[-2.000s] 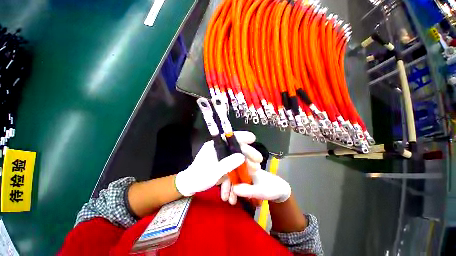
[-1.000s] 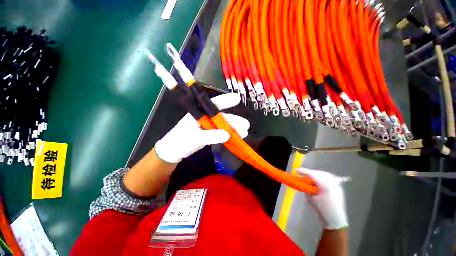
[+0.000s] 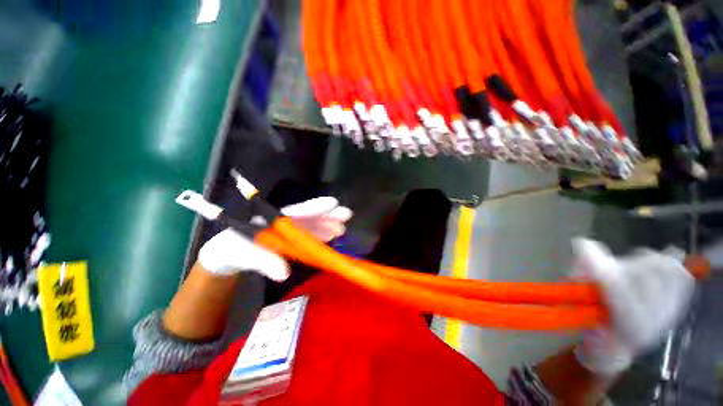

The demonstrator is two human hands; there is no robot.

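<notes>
Two orange high-voltage cables stretch across in front of my body. Their left ends have black heat-shrink tubes and silver lugs. My left hand, in a white glove, is under and around the black-sleeved ends, with fingers and thumb partly spread. My right hand, gloved and blurred, is closed around the cables near their right ends. The lugs at that end are not visible.
A cart ahead holds a large row of orange cables, lugs towards me. The green bench at left bears a heap of black leads and a yellow sign. Pale tubular rails stand at right.
My right hand has moved from beside my left hand far out to the right along the cables, stretching them sideways. My left hand and the lugs are lower and further left.
</notes>
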